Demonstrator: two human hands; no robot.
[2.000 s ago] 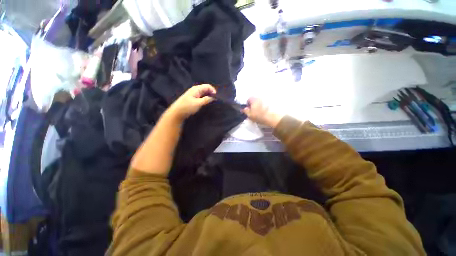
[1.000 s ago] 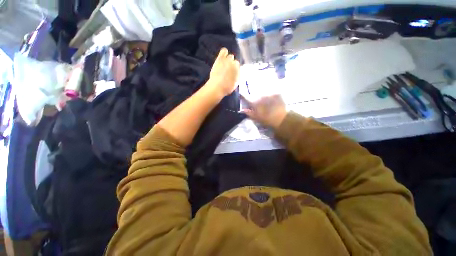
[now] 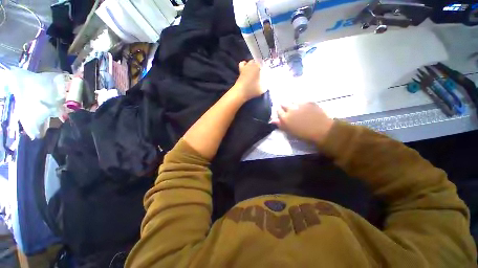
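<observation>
The black garment (image 3: 209, 68) runs from the machine table over its front edge and down to the left. My left hand (image 3: 251, 79) lies on the cloth close to the brightly lit presser foot and needle area (image 3: 275, 65). My right hand (image 3: 304, 120) is nearer the table's front edge, its fingertips at the garment's right edge, beside a white piece (image 3: 273, 144). The fingers of both hands are partly lost in glare, but my right thumb and finger appear to pinch the cloth edge. The contact under my left hand is not clear.
The white sewing machine (image 3: 335, 18) stands across the back. Shears (image 3: 461, 84) and small tools (image 3: 441, 94) lie at the right. A ruler strip (image 3: 406, 121) runs along the front edge. A pink-based thread cone (image 3: 74, 93) and a white plastic bag (image 3: 39, 99) are at left.
My left hand has moved forward and right from the garment's middle to the needle area. My right hand has shifted right and slightly nearer me. The camera view has also shifted.
</observation>
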